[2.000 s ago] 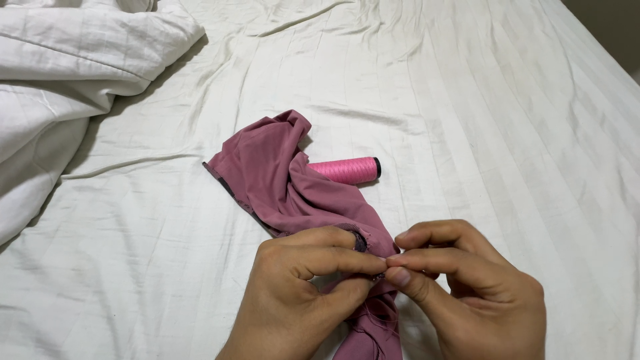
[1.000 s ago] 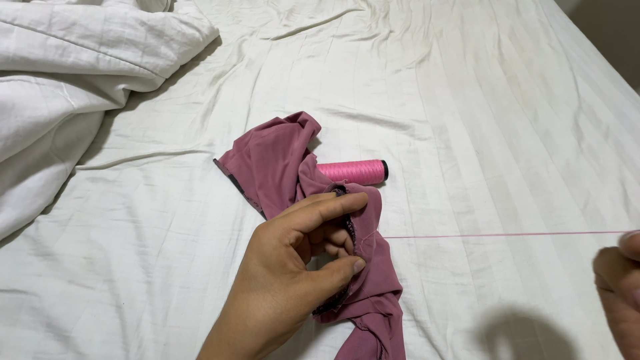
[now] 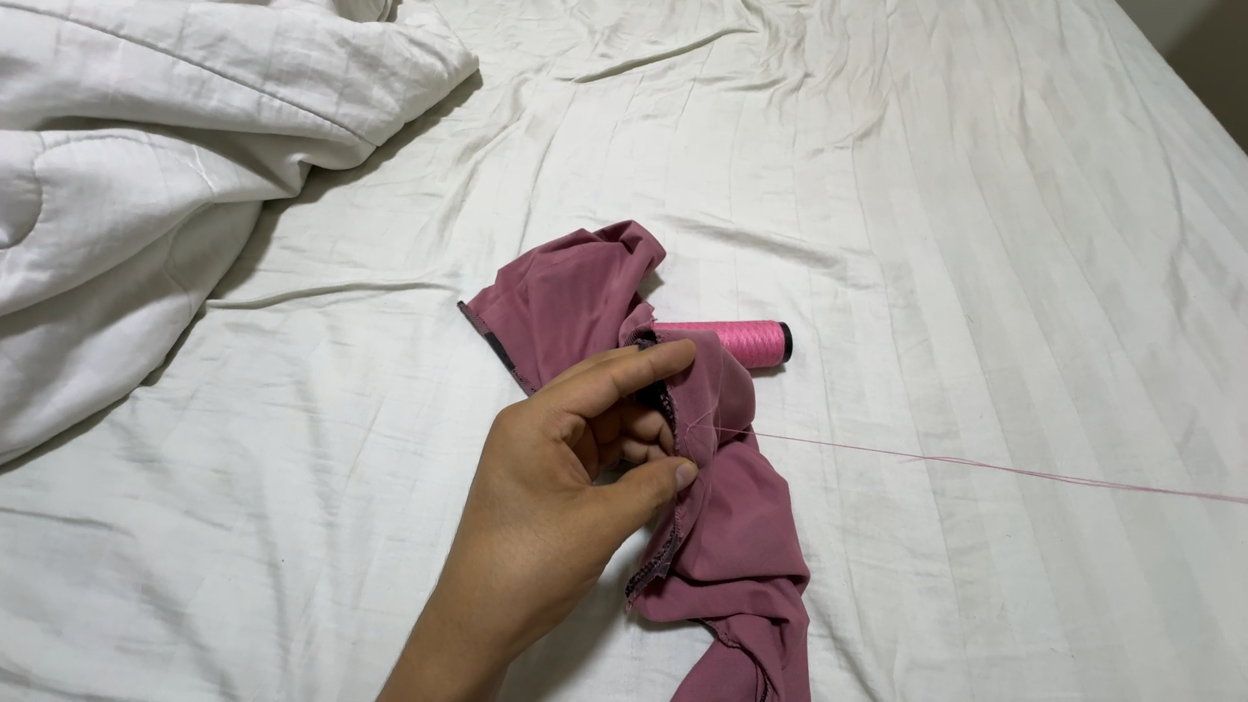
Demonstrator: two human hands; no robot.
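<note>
My left hand [image 3: 575, 468] grips the dark stitched edge of a mauve fabric garment [image 3: 751, 517], its forefinger and thumb on the cloth and the other fingers curled behind the edge. From the cloth beside those fingertips, a thin pink thread [image 3: 975, 464] runs to the right edge of the view, doubled over part of its length. A spool of pink thread [image 3: 751, 343] with a black end lies on the bed behind the garment, partly covered by it. My right hand is out of view, and so is the far end of the thread.
A white striped bed sheet [image 3: 975, 244] with creases lies under everything. A bunched white quilt [image 3: 195, 166] takes up the upper left. The bed's edge runs down the upper right corner, beside a dark area.
My right hand was at the cloth beside my left hand, then moved right along with the thread and is now out of view. My left hand has kept hold of the garment.
</note>
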